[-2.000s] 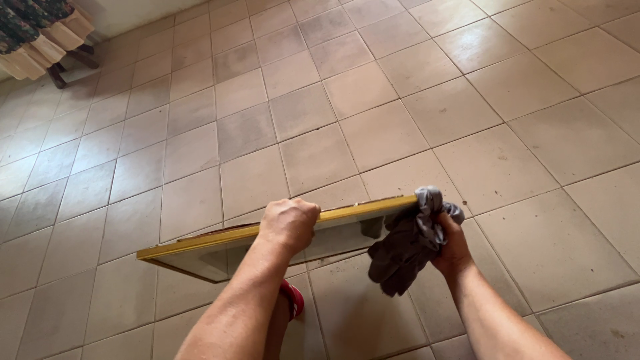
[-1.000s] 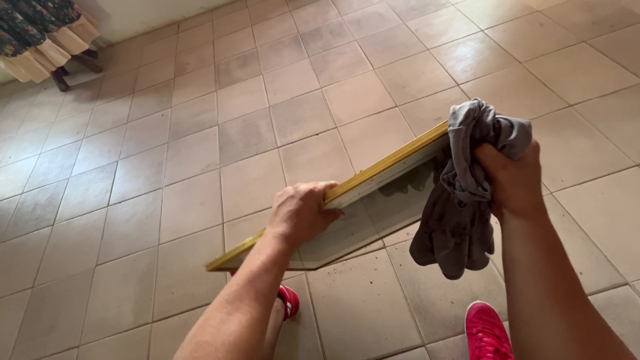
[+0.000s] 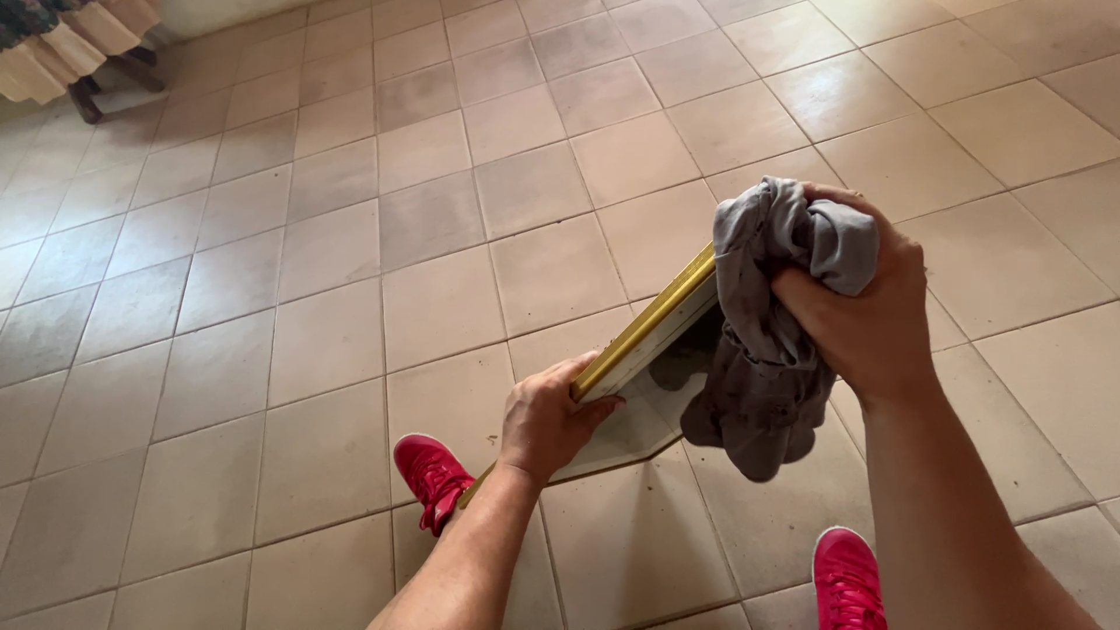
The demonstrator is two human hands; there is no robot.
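A picture frame with a gilt edge and a glass-like face is held tilted above the floor, its right end raised. My left hand grips its upper edge around the middle, thumb over the face. A crumpled grey cloth hangs over the raised end and covers it. My right hand is closed on the cloth at that end; whether its fingers also grip the frame beneath is hidden. The frame's lower left end lies partly behind my left forearm.
Beige tiles cover the floor. My red left shoe is close to the frame's lower end, and the red right shoe is at the bottom right. Dark wooden furniture legs stand under a ruffled cloth at the upper left.
The frame's right end has risen, so it tilts more steeply than before. My right hand has moved up and to the right with the cloth. My left hand still holds the frame.
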